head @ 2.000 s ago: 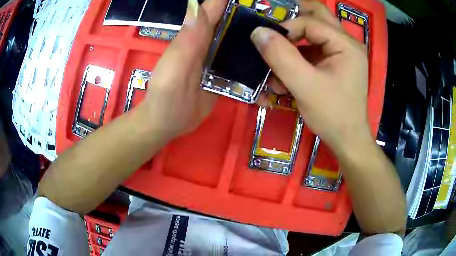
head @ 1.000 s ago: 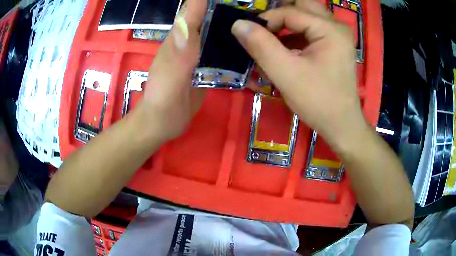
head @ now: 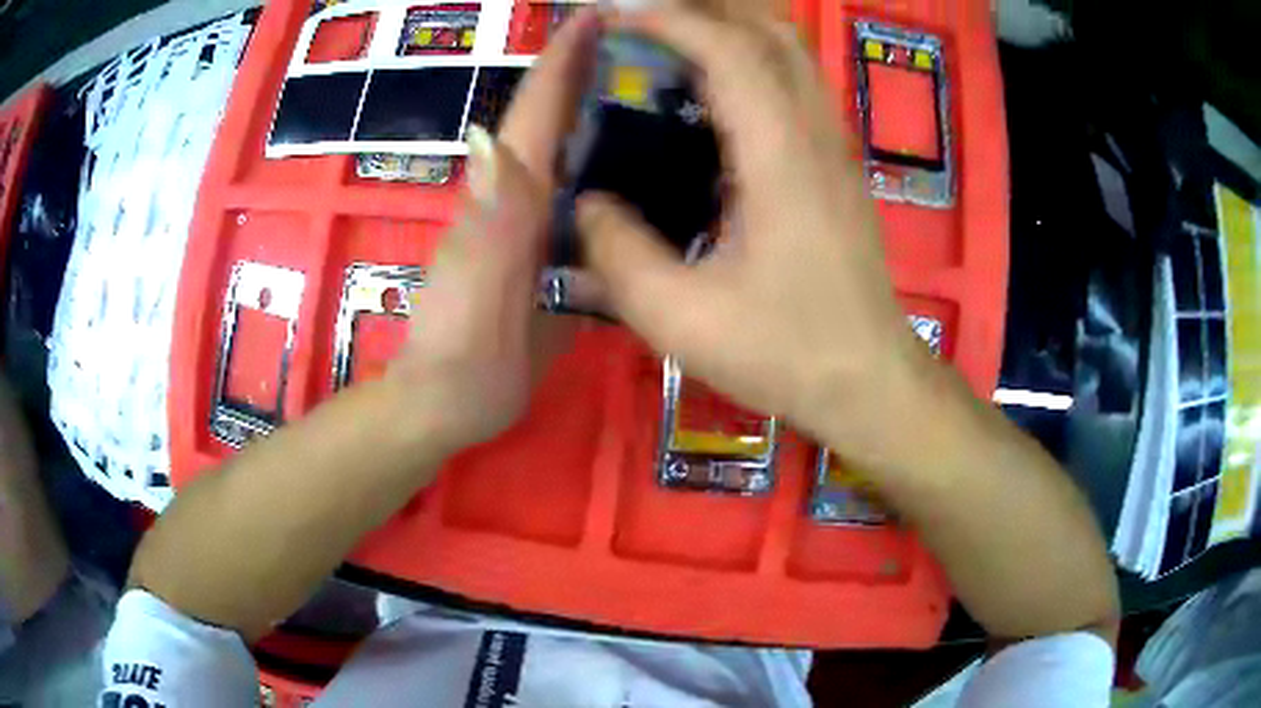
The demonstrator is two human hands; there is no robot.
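Observation:
My left hand (head: 477, 277) holds a phone frame (head: 632, 86) by its left edge, above the red tray (head: 533, 470). A black pad (head: 657, 173) fills the frame's window. My right hand (head: 774, 235) is around the frame's right side, with its thumb on the lower part of the pad. The frame and right fingers are blurred, and the hand hides the frame's right edge. A white-bordered pad sheet (head: 419, 105) lies across the tray's upper left, with black rectangles in its lower row and open cells above.
Other frames lie in tray pockets, at left (head: 259, 353), right (head: 902, 111) and below my right hand (head: 719, 440). A white lattice pile (head: 132, 277) is at left. Dark glossy film (head: 1086, 277) and stacked black-gridded sheets (head: 1189, 374) are at right. Part of another person shows at far left.
The right thumb has moved down the pad, and the right fingers now wrap over the frame's upper right. More of the pad sheet's open upper row has come into view.

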